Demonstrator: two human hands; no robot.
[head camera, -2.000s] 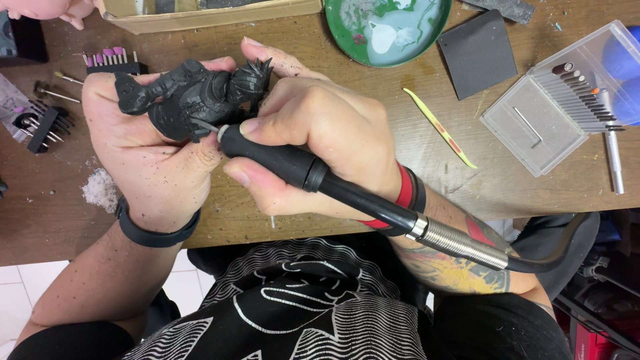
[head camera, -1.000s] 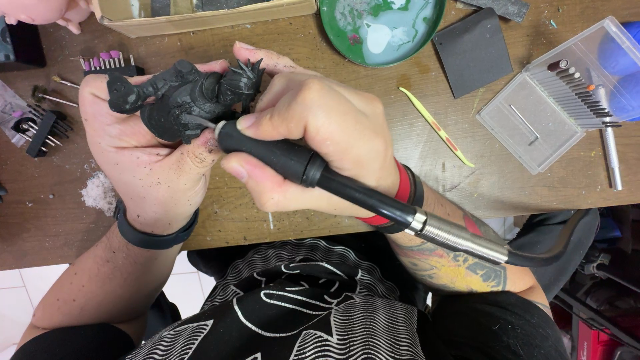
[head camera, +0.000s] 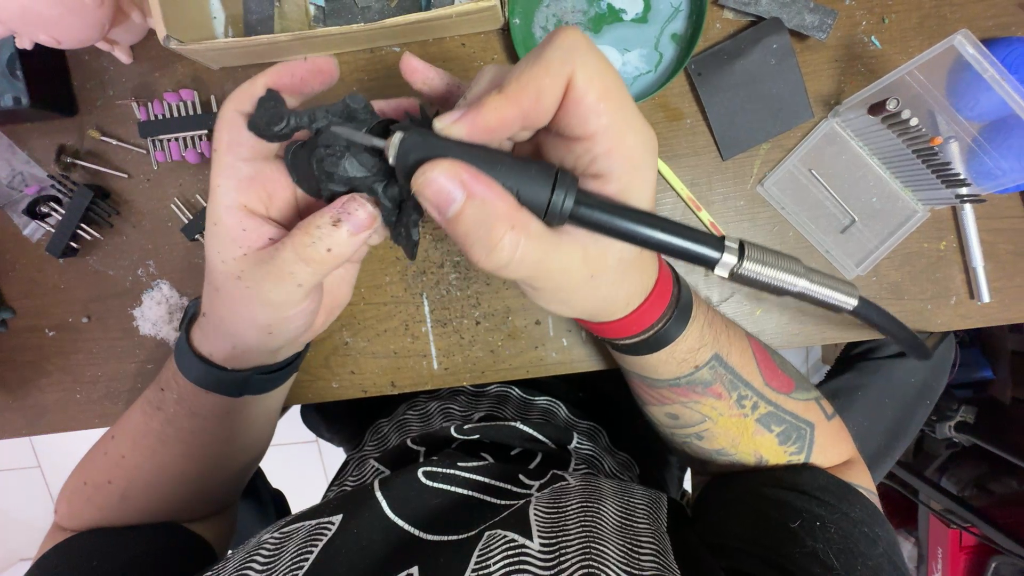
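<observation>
My left hand (head camera: 280, 216) holds a black sculpted figurine (head camera: 340, 164), its thumb pressed on the lower side and its fingers behind. In my right hand (head camera: 552, 176) is the black handpiece of a flexible-shaft rotary tool (head camera: 488, 172), gripped like a pen. Its thin grey bit (head camera: 360, 137) lies over the figurine's upper surface; whether it touches is not clear. Some of my right fingers are behind the figurine and the handpiece. The metal spring (head camera: 792, 276) and black cable trail off to the right over my forearm.
Racks of rotary bits (head camera: 176, 128) and white shavings (head camera: 158, 310) lie at left. A cardboard box (head camera: 336, 44) and green dish (head camera: 524, 20) are at the back. Black sandpaper (head camera: 750, 88), a yellow tool (head camera: 690, 196) and an opened plastic bit case (head camera: 840, 196) lie right. Dark dust specks the wooden table (head camera: 480, 344).
The figurine has been turned in my left hand, and its spiky part no longer points to the upper right. My left thumb has shifted on it. The handpiece remains in my right hand.
</observation>
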